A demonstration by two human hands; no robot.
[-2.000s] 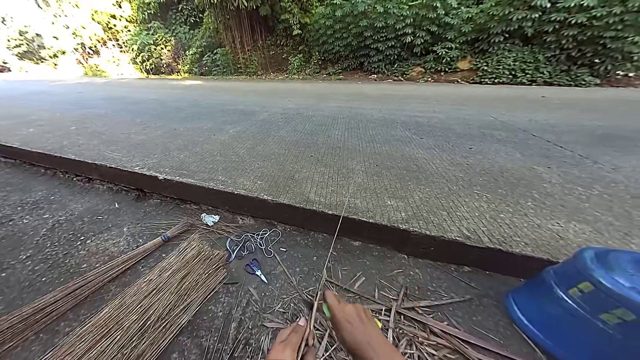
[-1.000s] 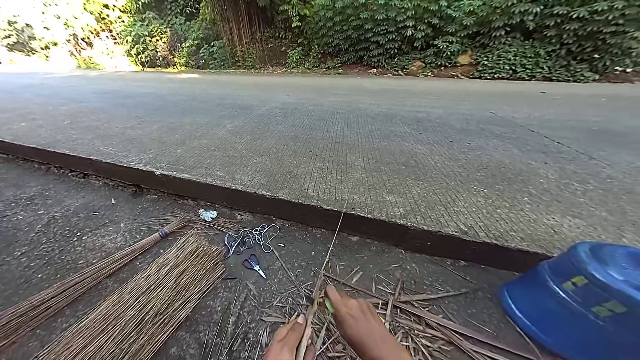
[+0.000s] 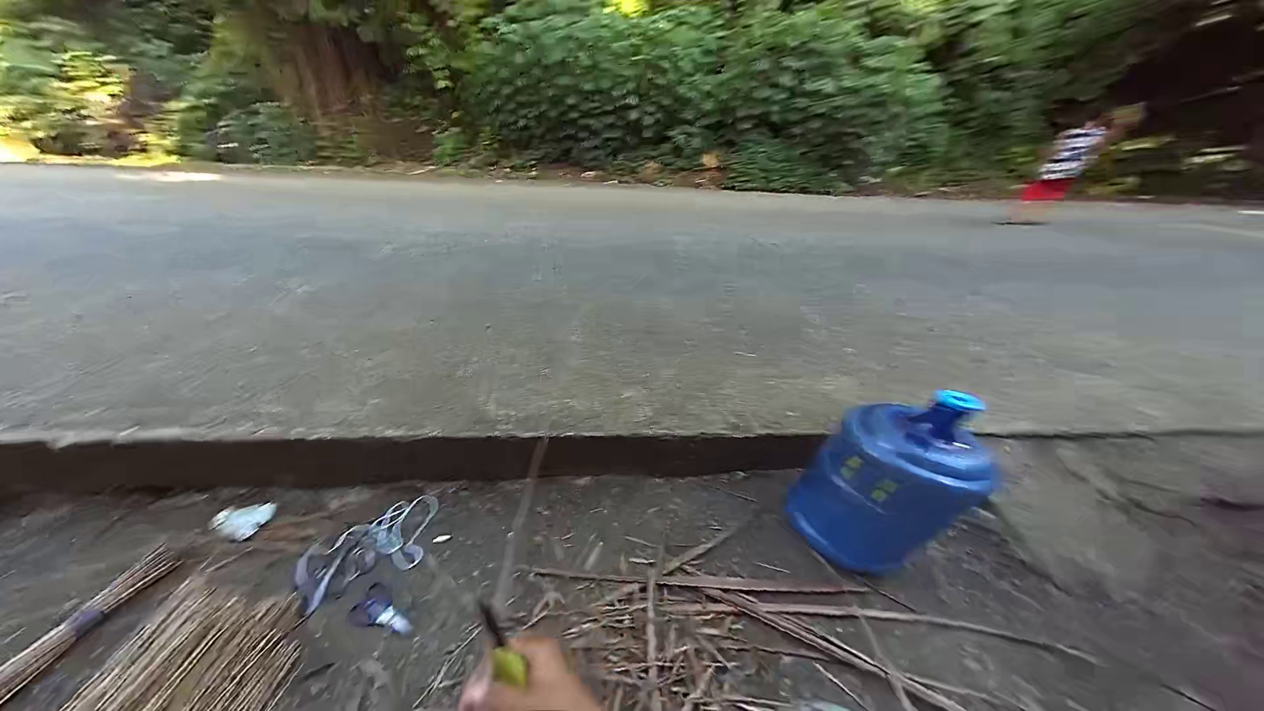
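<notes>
My right hand (image 3: 543, 676), blurred at the bottom edge, is closed on what looks like a small knife (image 3: 509, 664) with a yellow-green handle and a dark upper part. A long thin leaf strip or rib (image 3: 521, 523) rises from beside it toward the road edge; its lower end is hidden. My left hand cannot be made out. To the left lie scissors with dark handles (image 3: 380, 610), a tangle of pale cord (image 3: 395, 533), a loose bundle of thin sticks (image 3: 197, 652) and a tied stick bundle (image 3: 84, 622).
Dry strips and sticks (image 3: 652, 632) litter the ground right of my hand. A blue plastic water jug (image 3: 889, 494) stands by the raised concrete road edge (image 3: 395, 459). A crumpled pale scrap (image 3: 243, 520) lies left. Across the road is a person (image 3: 1066, 163).
The view has swung right and up, showing the whole jug and the person across the road. Both hands were visible earlier around the strip; now only the right is clear.
</notes>
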